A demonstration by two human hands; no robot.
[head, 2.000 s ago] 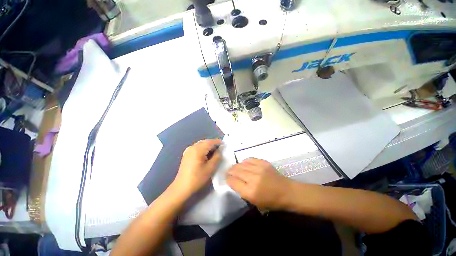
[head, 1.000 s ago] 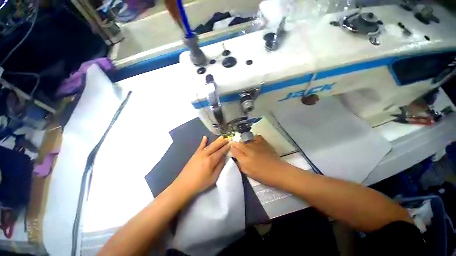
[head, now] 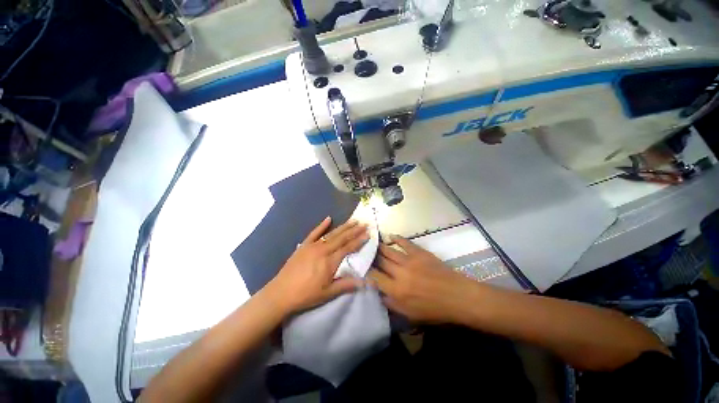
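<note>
A dark panel (head: 292, 216) lies flat left of the needle, with a pale panel (head: 335, 334) over it that hangs off the table's front edge. Their edges run up to the lit presser foot (head: 368, 195) of the white sewing machine (head: 473, 79). My left hand (head: 322, 264) lies on the panels with its fingers spread, just in front of the foot. My right hand (head: 410, 279) holds the right edge of the panels, its fingertips partly hidden in the fabric. A stack of small pale panels (head: 520, 205) lies under the machine arm.
Long pale curved panels with dark edges (head: 118, 220) lie at the table's left. Purple cloth (head: 130, 102) is behind them. Small tools (head: 658, 173) lie at the far right. A blue basket (head: 690, 346) is at lower right.
Both hands have moved a little back from the presser foot toward the table's front edge. The pale panel is now bunched between them. Earlier, the hands were close beside the foot.
</note>
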